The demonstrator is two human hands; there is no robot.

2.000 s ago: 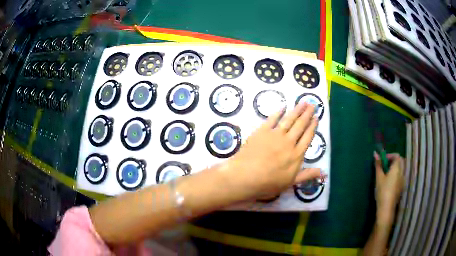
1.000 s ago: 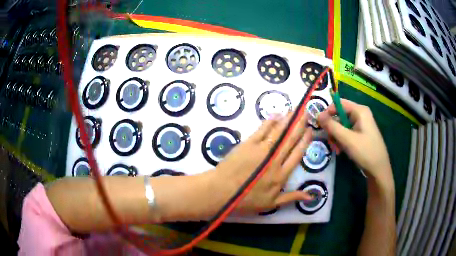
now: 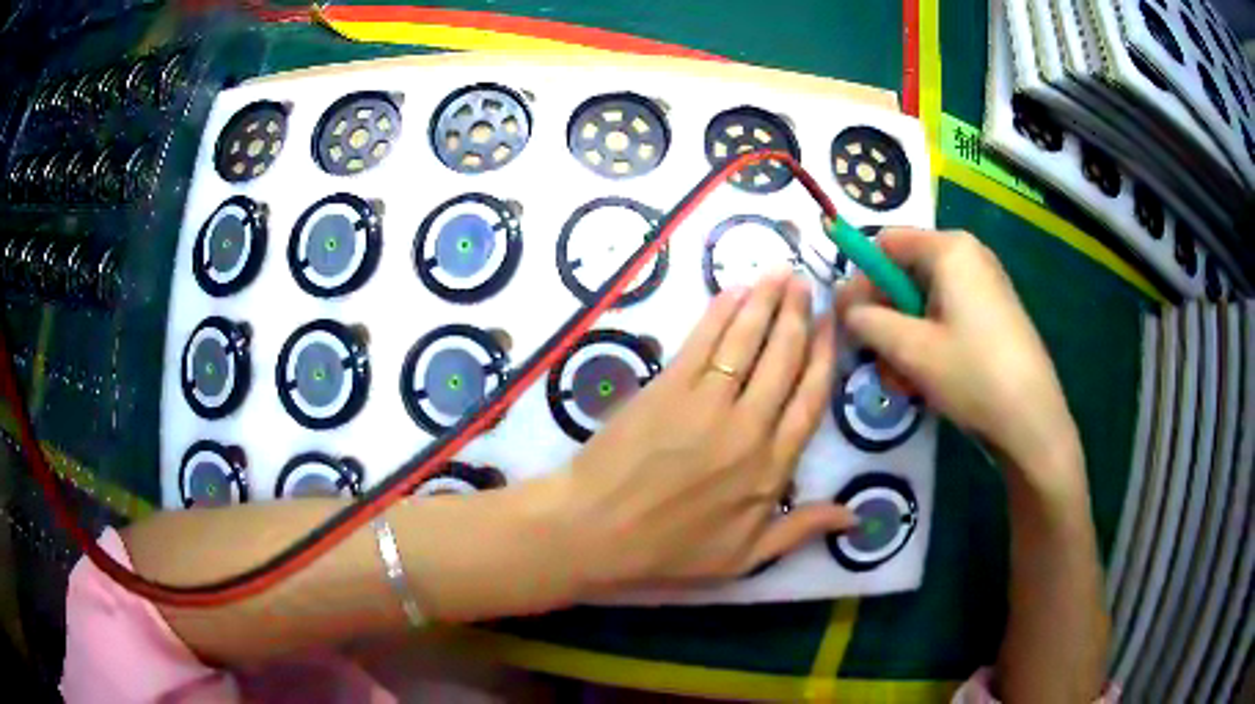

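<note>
A white foam tray [image 3: 537, 310] holds rows of round discs. The top row shows perforated round plates [image 3: 618, 139]; below it lie speaker drivers [image 3: 467, 245] with black rims and silver or bluish faces. My left hand [image 3: 709, 426] lies flat over the tray's lower right, empty, covering some pockets. Its fingertips are at a driver [image 3: 750, 261] in the second row. My right hand [image 3: 957, 330] holds the green test probe [image 3: 877, 264] at the tray's right side, near that driver. The probe's working tip is hidden by the fingers. The red and black lead [image 3: 530, 360] arches over the tray and left forearm.
Clear blister trays [image 3: 83, 172] with rings lie at the left. Stacked foam trays [image 3: 1067, 83] stand at the upper right, and another stack of slabs [image 3: 1197, 481] at the lower right. Yellow and red tape [image 3: 921, 83] marks the green mat [image 3: 812, 30].
My right hand has come in from beyond the tray's right edge with the probe, then shifted slightly left towards the fifth column. The lead now hangs over the tray. My left hand stays on the tray.
</note>
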